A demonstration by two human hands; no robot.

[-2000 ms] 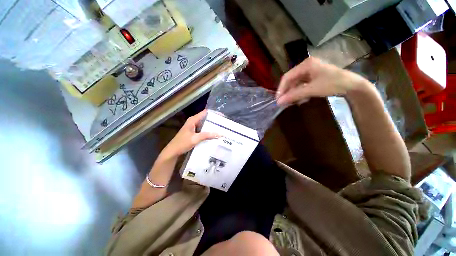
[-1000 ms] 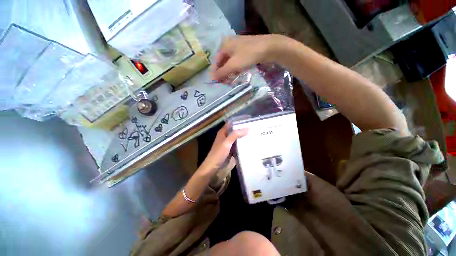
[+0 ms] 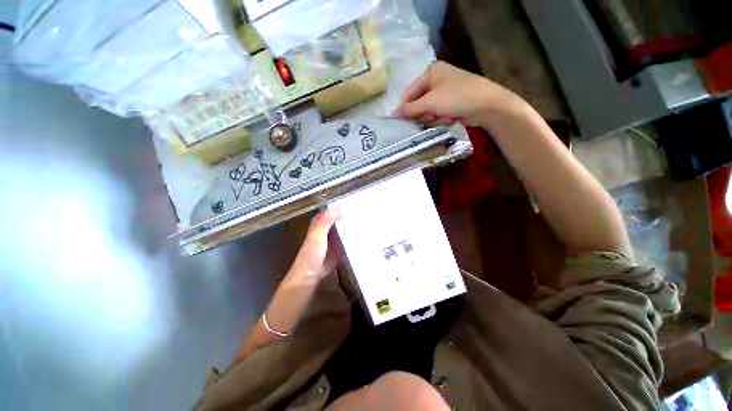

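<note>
A white retail box (image 3: 401, 257) with an earbud picture stands out from the front edge of the impulse sealer (image 3: 361, 64), its hang tab toward my lap. My left hand (image 3: 319, 245) holds the box by its left side, near the sealing jaw (image 3: 321, 189). My right hand (image 3: 449, 95) is above the jaw's right end, fingertips pinched together near the doodled plate (image 3: 305, 164). Any film between those fingers is too faint to tell. The film at the box's far end is hidden at the jaw.
Bagged boxes (image 3: 120, 48) in shiny film are piled on top of the sealer. The power switch (image 3: 284, 72) glows red. A grey metal box (image 3: 586, 88) stands at the upper right. A brown carton (image 3: 678, 257) with clear film is at the right. A pale wall lies at the left.
The box has gone from over my lap to the sealer's front edge. My right hand has moved from the loose film to above the jaw's right end. The view has shifted.
</note>
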